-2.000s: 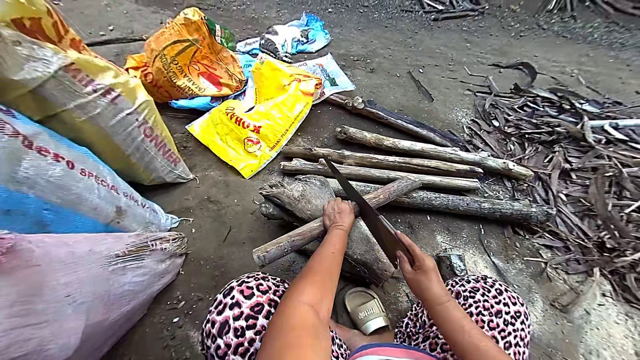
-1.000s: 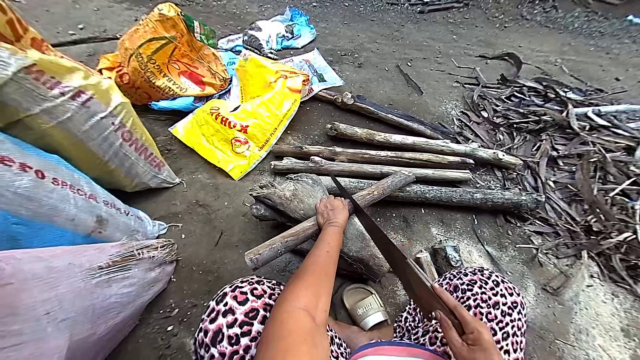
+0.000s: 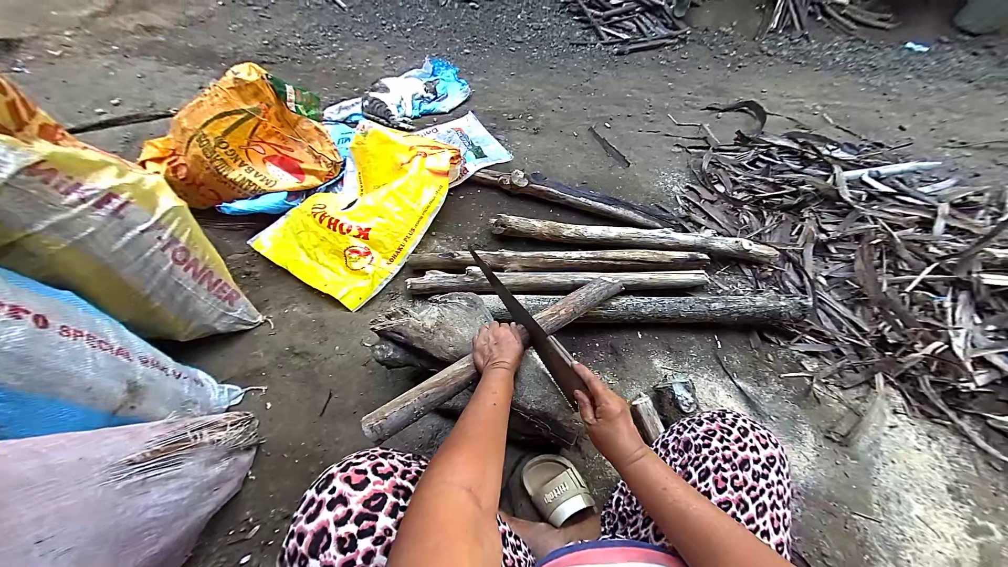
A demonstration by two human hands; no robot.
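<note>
My left hand (image 3: 498, 347) presses down on a round wooden branch (image 3: 441, 394), which lies slantwise over a thick log (image 3: 441, 327) on the ground. In my right hand (image 3: 602, 405) is the wide rear end of a handsaw (image 3: 543, 346); its grip is hidden by my fingers. The saw blade crosses the branch just right of my left hand, its narrow tip pointing away and to the left. Beyond the log, several long branches (image 3: 598, 232) lie roughly side by side, with a thicker dark one (image 3: 693, 309) nearest.
Full woven sacks (image 3: 181, 276) stand at the left. A yellow sack (image 3: 354, 228) and an orange sack (image 3: 244, 142) lie farther back, with a cat (image 3: 394, 98) on blue plastic. Dry bark strips (image 3: 890, 276) are heaped at the right. Short cut pieces (image 3: 647, 417) lie by my right knee.
Between the earlier frames my right hand drew the saw back toward me; now it is forward again, close to the branch. My left hand has stayed on the branch.
</note>
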